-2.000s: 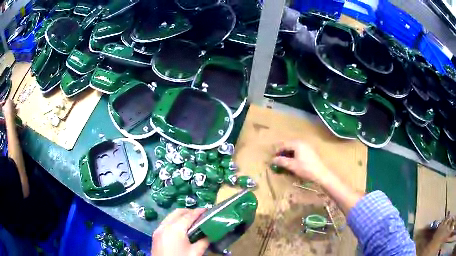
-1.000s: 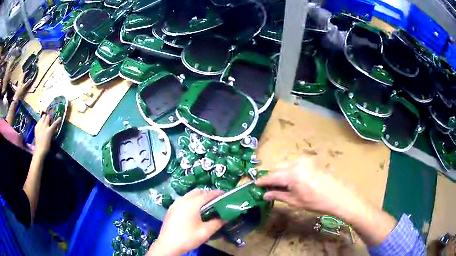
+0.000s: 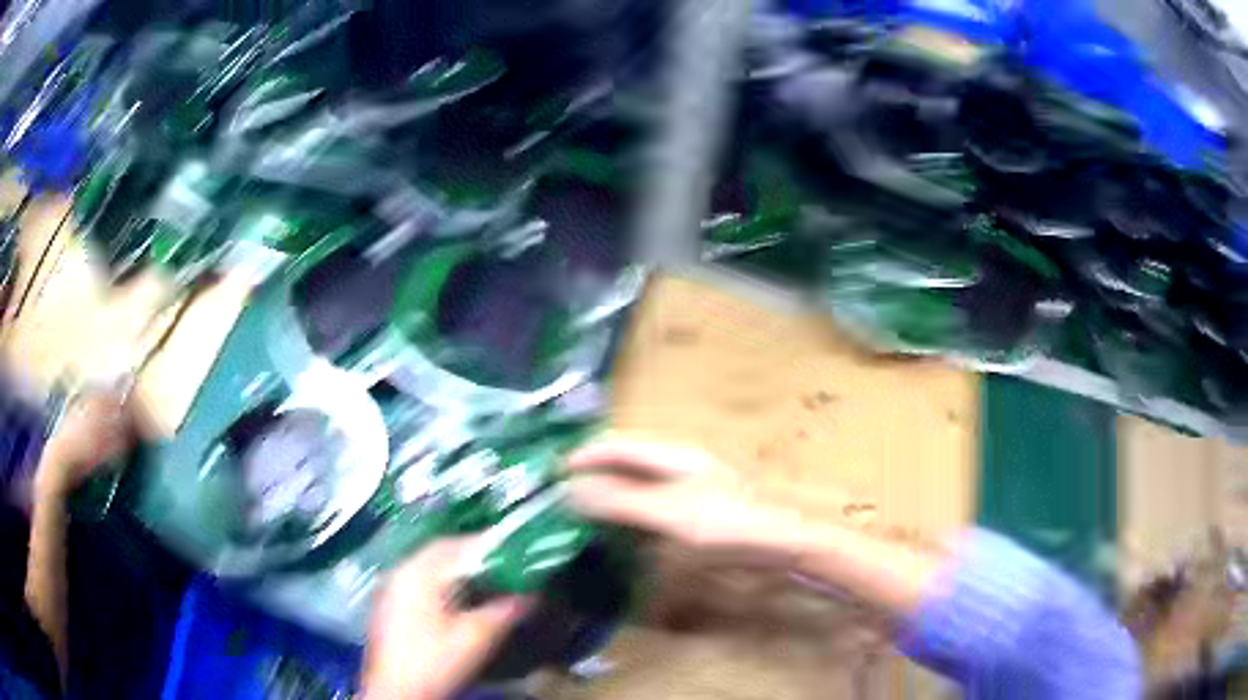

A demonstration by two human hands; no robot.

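Observation:
The view is strongly blurred. My left hand grips a green housing shell at its left end, holding it edge-on above the front of the bench. Its dark side faces down and right. My right hand is at the shell's upper right end, fingers pointing left. Whether it touches the shell or pinches a small part is blurred. A heap of small green-and-silver inserts lies just behind the shell.
Tan cardboard lies to the right. A housing with a grey centre lies on the bench at left. Heaped housings and a grey upright stand behind. Another person's hand is at far left. A blue bin is below.
My right hand moved from the cardboard at right to the shell's upper end, where it stays. My left hand still holds the shell. The camera has swung, shifting and blurring the scene.

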